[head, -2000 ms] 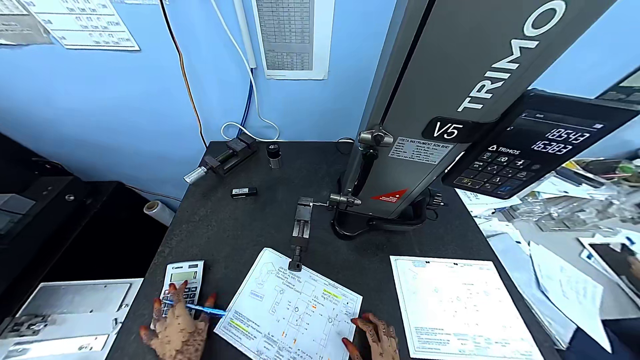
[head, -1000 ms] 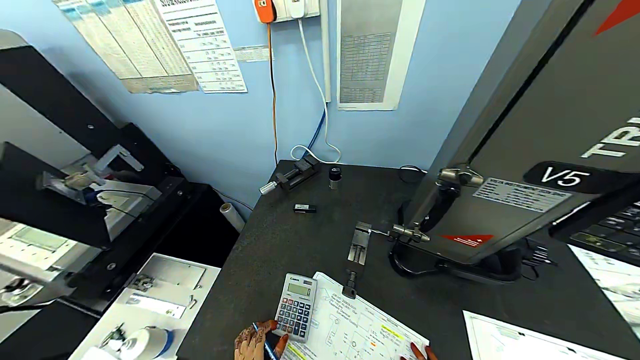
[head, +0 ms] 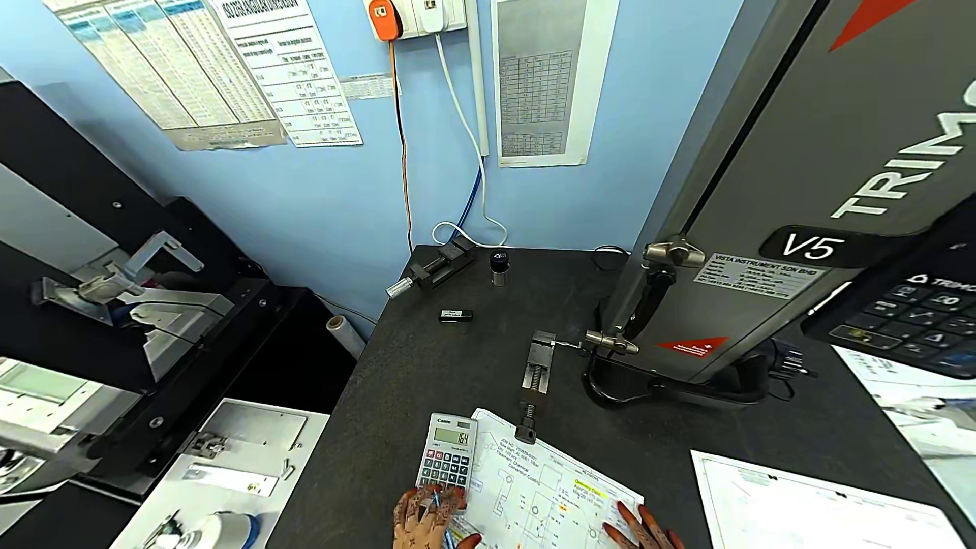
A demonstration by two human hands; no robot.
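My left hand (head: 428,518) lies over the lower keys of a grey Canon calculator (head: 450,450), with a blue pen partly visible among its fingers. Under and beside it spreads a technical drawing sheet (head: 537,488) with highlighted marks. The fingers of my right hand (head: 643,528) rest spread on the sheet's right edge; nothing shows in them. Just above the sheet stands a small steel vise (head: 536,374), its screw end at the paper's top edge. The probe (head: 568,345) of a Trimos V5 height gauge (head: 717,290) reaches to the vise's upper end.
A second vise (head: 442,263), a small dark-capped bottle (head: 499,268) and a small black block (head: 456,315) stand at the back of the dark table. Another drawing (head: 823,503) lies at right. A large machine (head: 114,305) stands left, beside a light tray (head: 229,465).
The view has swung left. The pen lay across my left hand, pointing right, two seconds ago; now little of it shows. The calculator display, showing a single digit then, now shows several digits.
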